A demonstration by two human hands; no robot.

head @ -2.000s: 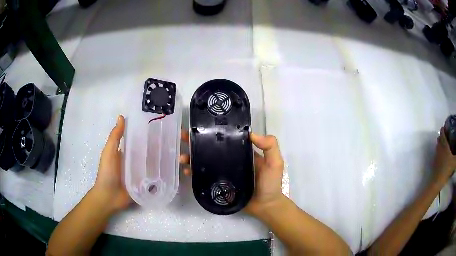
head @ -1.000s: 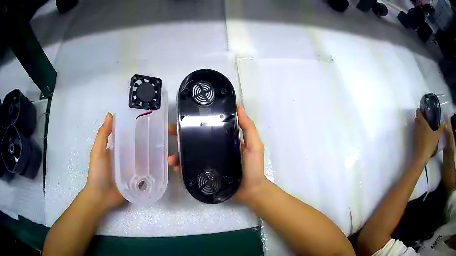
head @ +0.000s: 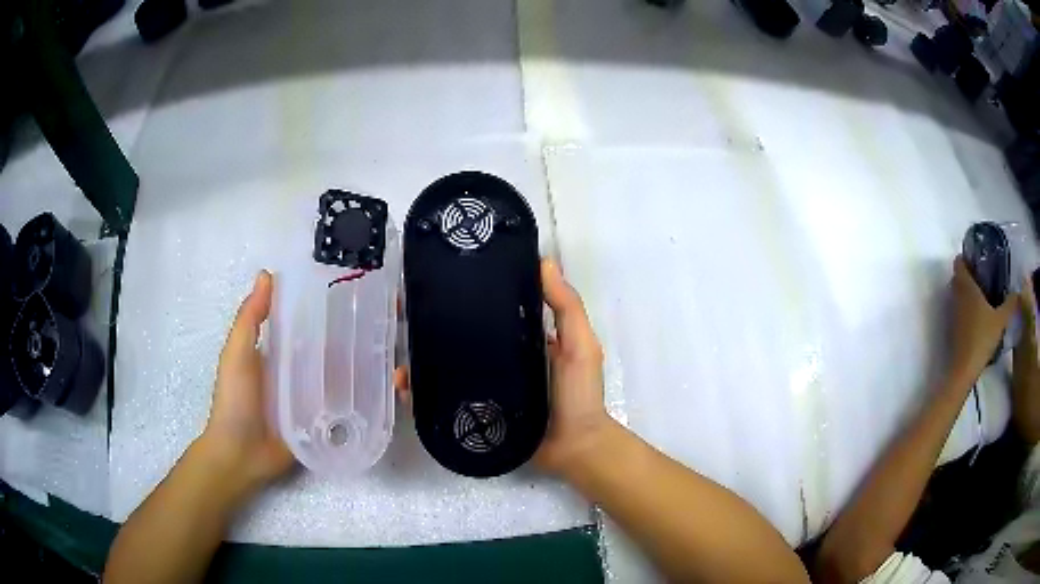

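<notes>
My left hand (head: 242, 382) holds the translucent tank (head: 338, 365) by its left side. A black square cooling fan (head: 351, 229) sits at the tank's far end, with short red lead wires (head: 349, 277) below it. The tank's near end has a round hole. My right hand (head: 574, 371) holds the black base housing (head: 477, 325) by its right side, just right of the tank. The base shows a round slotted grille at each end. Fingertips show between the two parts; the other fingers are hidden.
Black cup-like housings (head: 48, 325) stand at the left by a green post (head: 86, 148). A white foam sheet (head: 707, 297) covers the table, with a green near edge (head: 411, 561). Another person's hand (head: 978, 314) holds a dark part (head: 988, 262) at the right. Black parts lie at the far side.
The base went from shiny to evenly dark as its tilt to the light changed. Both parts shifted left in view from the first frame. The other person's hand and dark part came further into view.
</notes>
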